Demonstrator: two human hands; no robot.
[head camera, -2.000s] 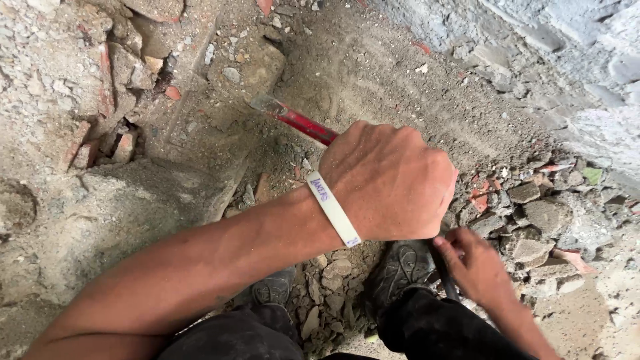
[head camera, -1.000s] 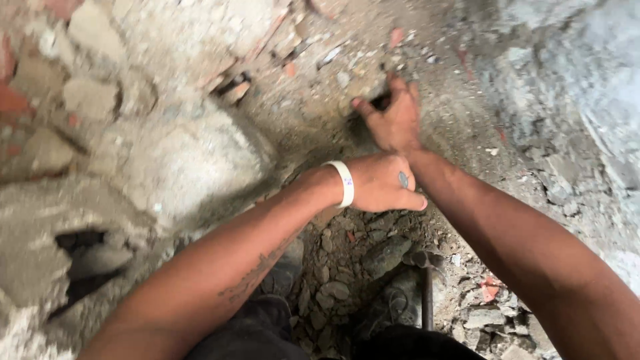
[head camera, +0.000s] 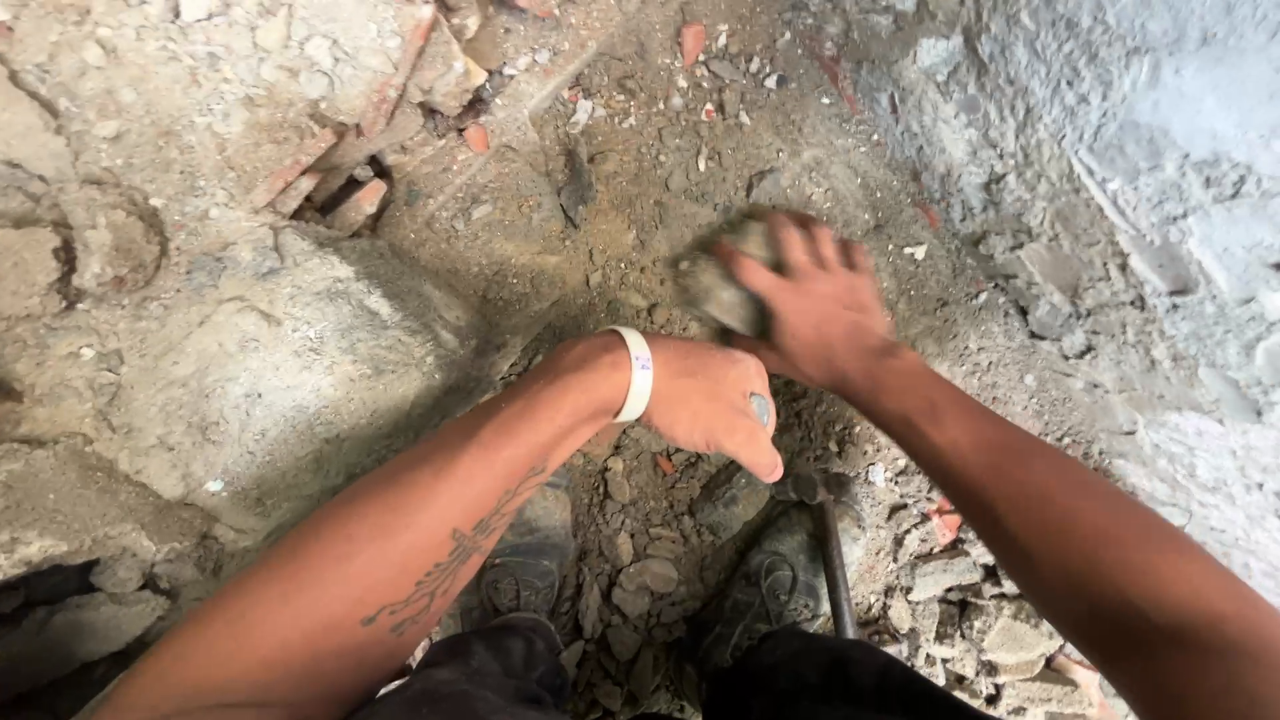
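Note:
My right hand, fingers spread, grips a rough grey-brown stone just above the dirt; both are blurred. Close by on the left is my left hand, with a white wristband and a ring. Its fingers curl under, and whether they hold something is hidden. Below the hands, a hammer rests by the right boot, its head up near the toe and its handle toward my leg. The red bar tool seen earlier is not visible.
A large pale rock lies on the left, with broken red brick pieces above it. A rough whitish wall surface rises at right. Loose rubble lies at lower right and between my boots.
My right hand has let go of the dark handle seen two seconds ago, reached up to the ground, and now has a stone in it. The red tool has gone from sight.

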